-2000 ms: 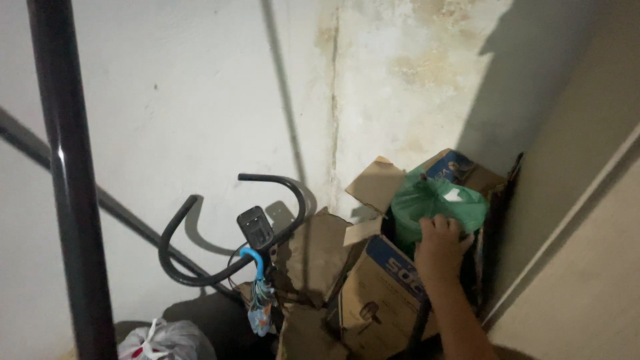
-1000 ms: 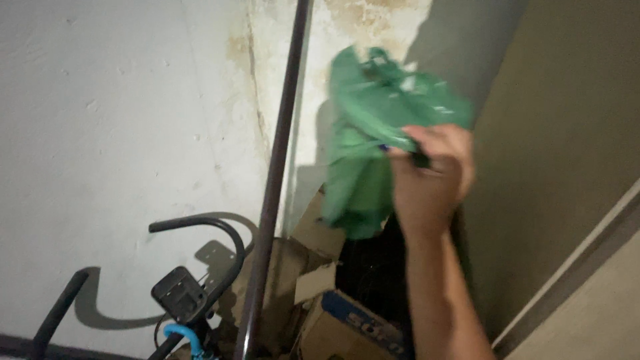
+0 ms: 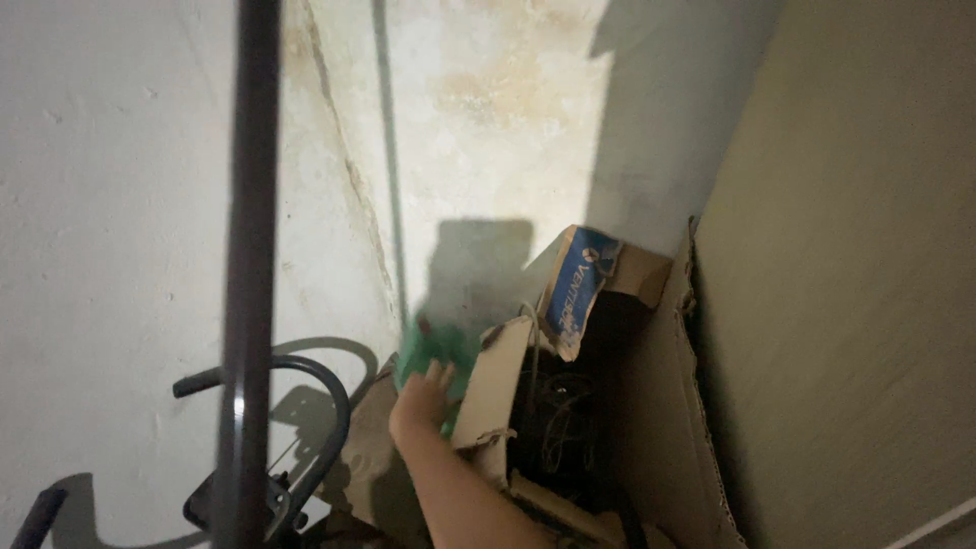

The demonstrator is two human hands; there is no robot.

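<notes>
My right hand (image 3: 424,398) reaches down at the lower middle, its fingers against a green plastic bag (image 3: 438,347). The bag is blurred and sits low by the wall, left of an open cardboard box. Whether the fingers grip the bag or only touch it is not clear. A pale flap (image 3: 492,385) of the box stands up just right of the hand. Tangled thin cords (image 3: 564,419) show in the dark inside of the box (image 3: 656,442), and a blue printed flap (image 3: 583,293) leans at its back. My left hand is out of the frame.
A dark metal pole (image 3: 248,229) crosses the left side from top to bottom. Behind it is a black curved handlebar (image 3: 339,412) with a device attached. A stained wall (image 3: 488,114) rises behind the box, and a flat tan panel (image 3: 839,267) borders the right side.
The green bag was over the box two seconds ago, then lifted in my right hand. Now it is down to the left of the box, and the box's dark inside shows.
</notes>
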